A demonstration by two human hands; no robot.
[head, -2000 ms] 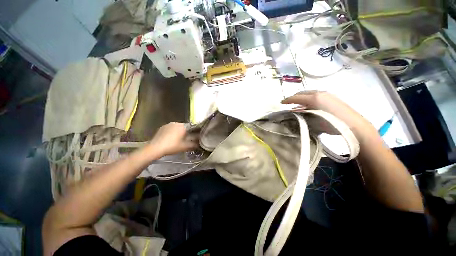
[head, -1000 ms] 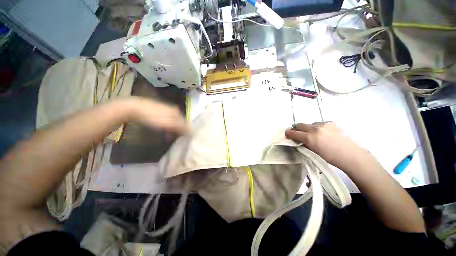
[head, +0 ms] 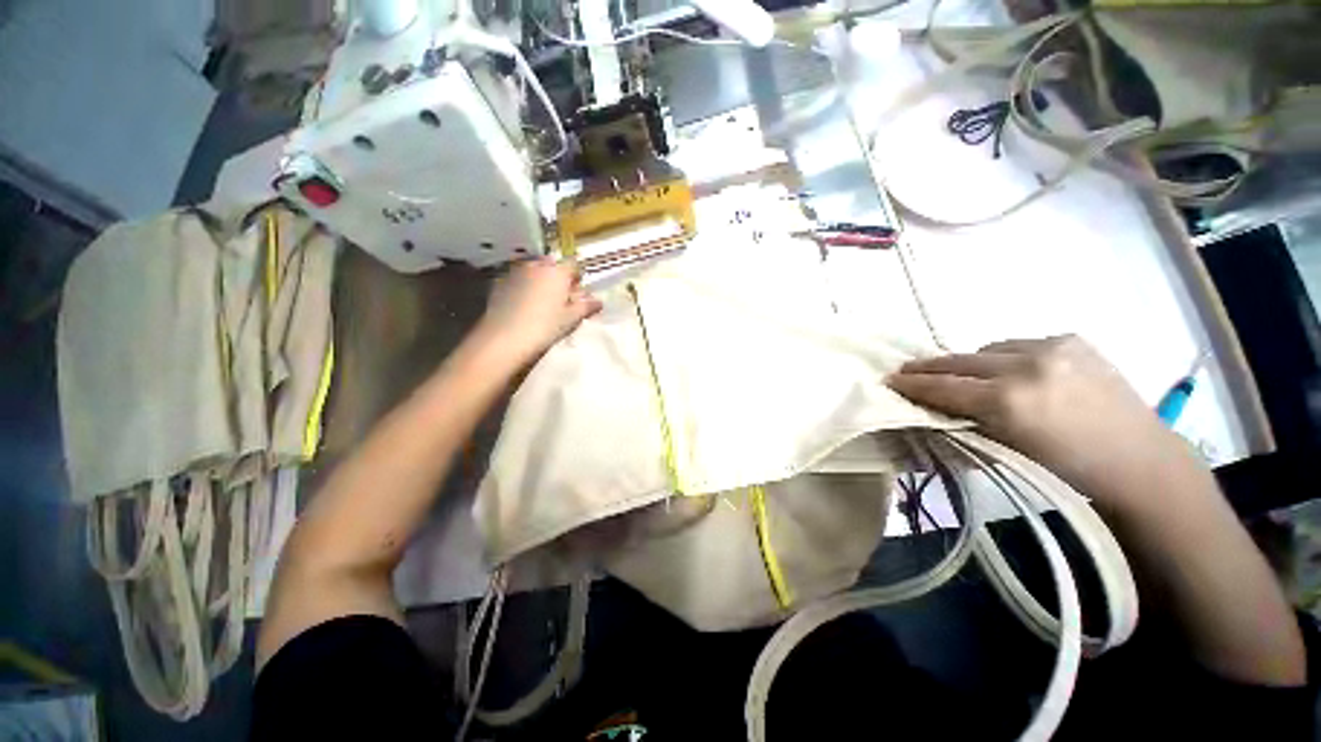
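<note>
A beige bag body (head: 580,420) lies partly on the table and partly over my lap, with yellow binding tape (head: 655,380) along its seam. Its straps (head: 1065,580) hang down at the right. My left hand (head: 539,307) is at the upper left edge of the bag, just below the clamp frame; whether its fingers grip the cloth is unclear. My right hand (head: 1014,389) lies on the bag's right edge near the straps, fingers on the cloth. The yellow-orange clamp frame (head: 626,225) is above the bag's top edge.
The white machine head (head: 420,174) stands at the upper left. Stacked beige bags (head: 145,348) hang at the left. Thread snips (head: 855,235) lie right of the clamp. A black cord (head: 982,122), a blue tool (head: 1176,399) and more bags (head: 1217,65) are at the right.
The bag is turned from a bunched state and spread out flatter, its yellow seam nearer the clamp. My left hand has moved up to the clamp. My right hand stays at the right edge.
</note>
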